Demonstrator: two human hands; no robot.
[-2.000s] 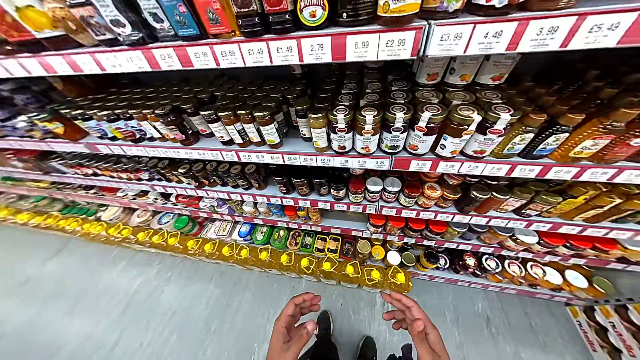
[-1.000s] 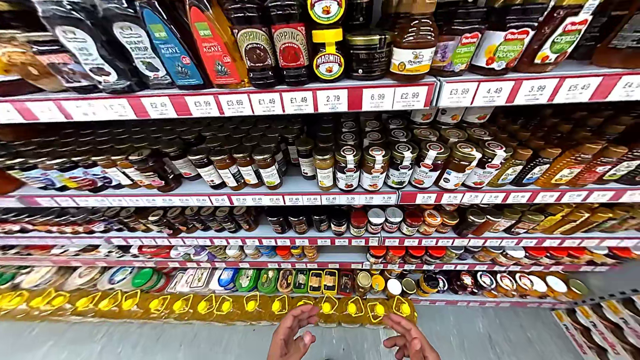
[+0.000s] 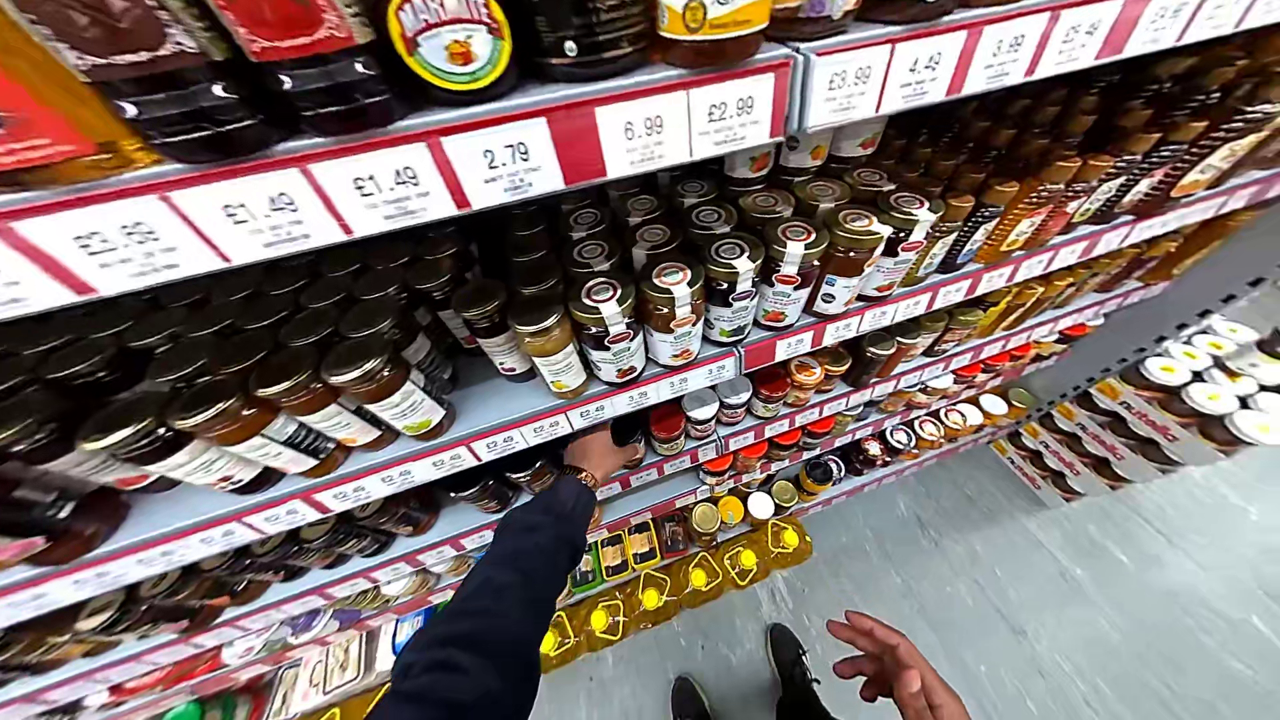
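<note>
My left arm, in a dark sleeve, stretches to a lower shelf. There my left hand [image 3: 600, 452] is at a dark-lidded jar [image 3: 629, 436], its fingers against the jar's side; the grip is partly hidden. Just right of that jar stand a red-lidded jar [image 3: 667, 430] and a silver-lidded jar [image 3: 700, 412]. My right hand [image 3: 888, 660] hangs over the floor at the lower right, fingers apart and holding nothing. On the shelf above my left hand are glass jars of preserve [image 3: 608, 330] with white labels.
Price strips run along the shelf edges [image 3: 640, 395]. Large bottles of yellow oil [image 3: 650, 598] line the floor below the shelves. At the right, cartons and white-lidded jars [image 3: 1200, 400] stand low down. My shoes [image 3: 788, 652] are on the grey floor [image 3: 1000, 560].
My left hand has gone from in front of my body to a jar on the lower shelf. My right hand still has its fingers apart. The view has moved closer and tilted.
</note>
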